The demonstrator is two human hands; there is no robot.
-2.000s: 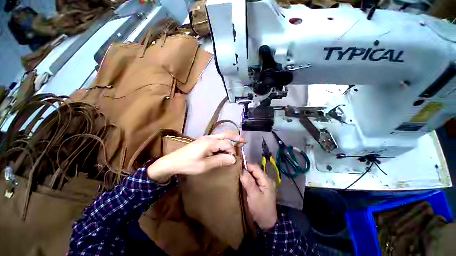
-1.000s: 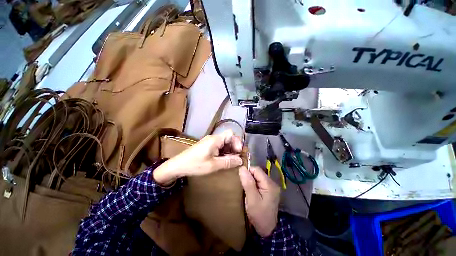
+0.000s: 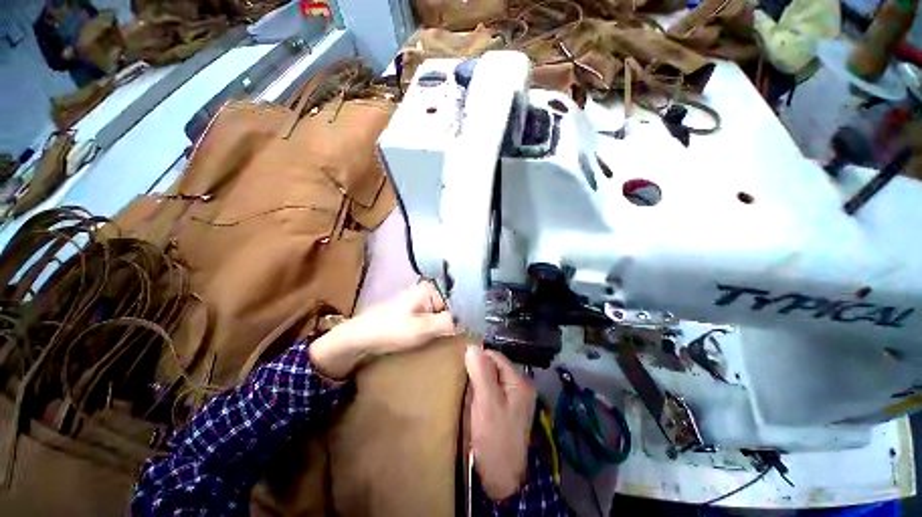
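A tan bag panel (image 3: 396, 429) lies in front of me, its right edge running down beside my right hand. My left hand (image 3: 389, 331) pinches the panel's top near the sewing machine head. My right hand (image 3: 498, 414) holds the right edge between thumb and fingers. The white sewing machine (image 3: 647, 217) stands just ahead and to the right. Its dark presser foot area (image 3: 526, 338) is close to both hands. The machine head partly hides the panel's top corner and my left fingertips, so I cannot tell whether the edge is under the foot.
Tan bag pieces (image 3: 273, 222) lie at the left, with a dark heap of straps (image 3: 86, 313) beside them. Teal-handled scissors (image 3: 591, 429) lie right of my right hand, with yellow handles (image 3: 549, 434) partly hidden. More brown pieces lie behind the machine. A person (image 3: 63, 40) is at far upper left.
The view has tilted up, so more of the machine's top and the area behind shows. My hands and the panel's top edge are now closer to the presser foot area.
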